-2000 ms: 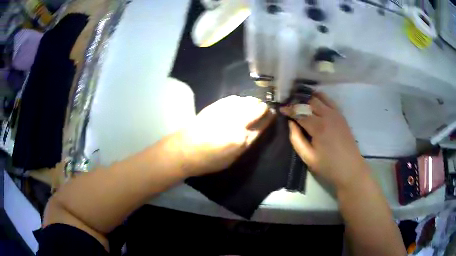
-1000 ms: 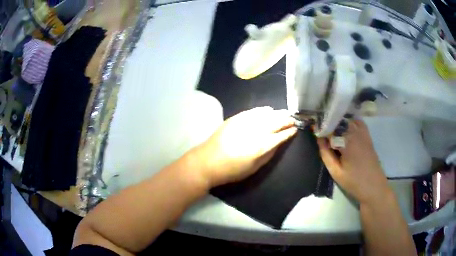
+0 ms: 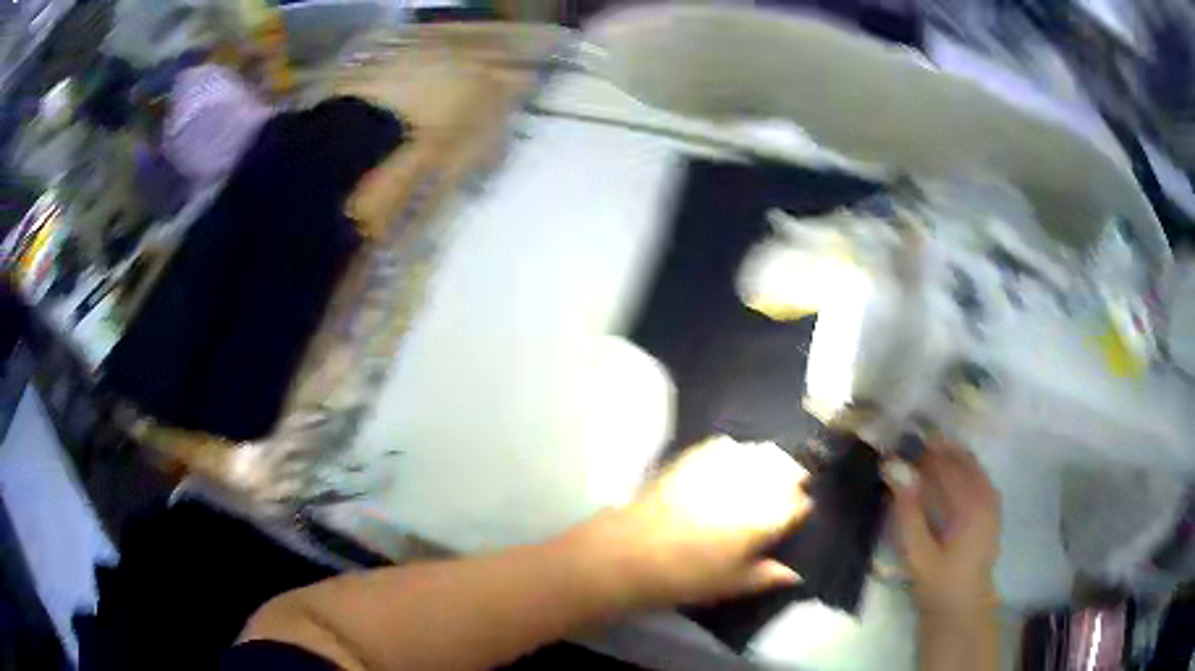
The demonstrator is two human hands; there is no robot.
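A black garment panel lies on the white table, running back past the machine head, its curved cut-out on the left side. The white sewing machine head stands over its right part, with a bright lamp in front. My left hand rests on the panel left of the needle area. My right hand is at the panel's right edge beside the machine head, fingers bent. The frame is blurred; needle, presser foot and any pocket piece cannot be made out.
A stack of black cut cloth lies on the brown board at left, beside a pinkish cloth. A white item with a yellow label is at the right. A phone is partly visible at the bottom right edge.
The view has swung, so the machine, panel and hands sit lower in the picture and more table shows behind. Both hands remain beside the machine head.
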